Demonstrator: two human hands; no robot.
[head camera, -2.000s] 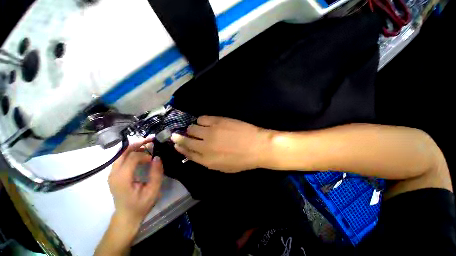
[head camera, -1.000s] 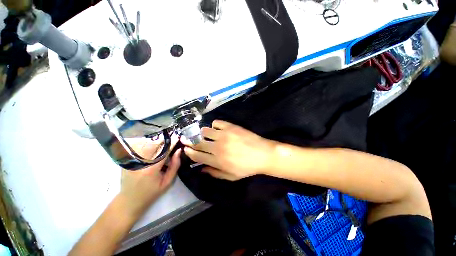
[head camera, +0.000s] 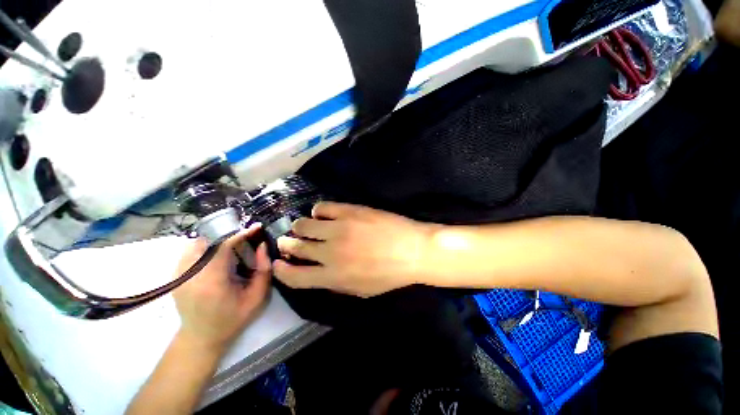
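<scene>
A large black garment (head camera: 487, 146) lies on the table under the white sewing machine head (head camera: 211, 73) and hangs towards my lap. My left hand (head camera: 223, 288) is left of the needle area (head camera: 260, 203), its thumb and fingers pinching the garment's edge. My right hand (head camera: 345, 247) lies on the garment just right of it, fingers curled on the edge, fingertips close to my left ones. The needle tip is hidden among metal parts. A curved metal guard (head camera: 105, 304) reaches around to my left hand. A black strap (head camera: 381, 57) drapes over the head.
A blue basket (head camera: 539, 357) with white tags is below my right forearm. Dark red scissors handles (head camera: 626, 65) lie on clear plastic (head camera: 669, 40) at the upper right. The white table (head camera: 57, 348) has a worn edge at the lower left. Thin metal pins rise at the upper left.
The view has shifted since a second ago, so the machine head appears further left and larger. My left hand has drawn back from behind the guard and its thumb and fingers now show. The right hand stays on the garment.
</scene>
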